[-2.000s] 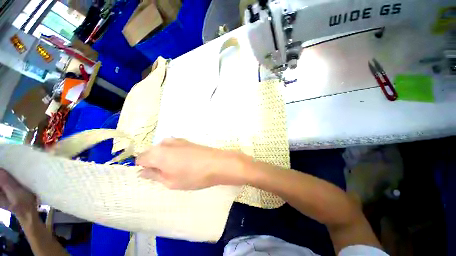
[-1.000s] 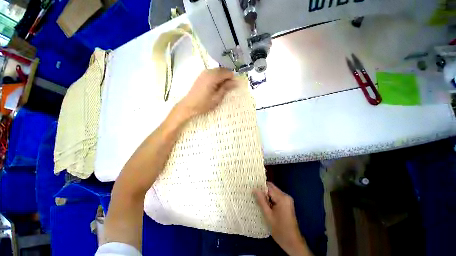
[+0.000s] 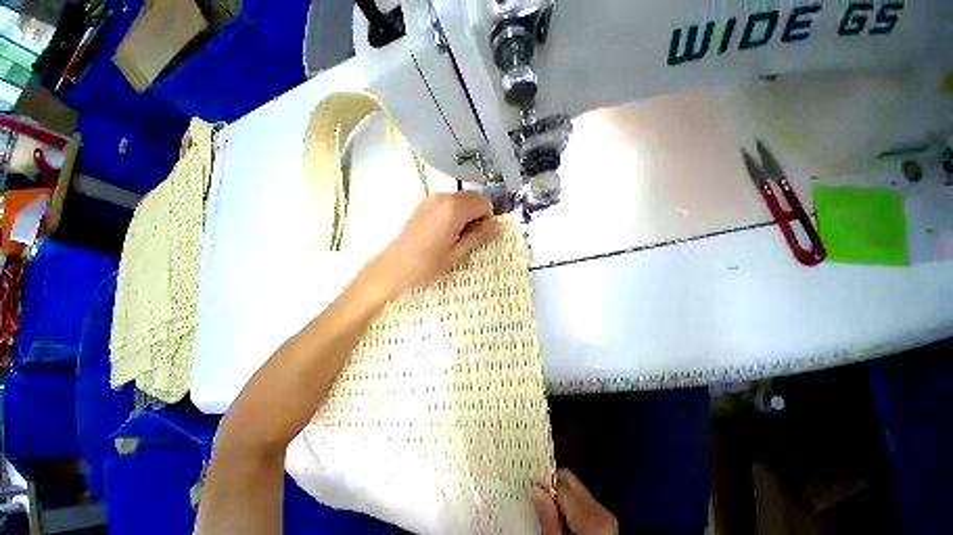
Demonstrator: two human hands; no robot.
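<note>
A cream woven bag panel [image 3: 460, 355] lies at the front edge of the white table and hangs over it, its right edge running up to the presser foot [image 3: 526, 209]. Its handle [image 3: 326, 157] loops out on the table to the left. My left hand [image 3: 444, 232] presses and pinches the panel's top corner just left of the foot; its fingertips are partly hidden. My right hand [image 3: 575, 507] pinches the panel's right edge low down, partly cut off by the bottom of the picture. The needle tip is too small to make out.
The white machine head [image 3: 627, 63] stands over the table. Red-handled snips [image 3: 786, 204] and a green pad [image 3: 862, 225] lie to the right. Stacked cream bag pieces [image 3: 162, 282] hang over the table's left end. Blue bins [image 3: 63, 313] stand further left.
Both hands have left the left side and brought the panel to the machine. Since the second frame, my left hand has stayed by the foot; the whole view has shifted slightly.
</note>
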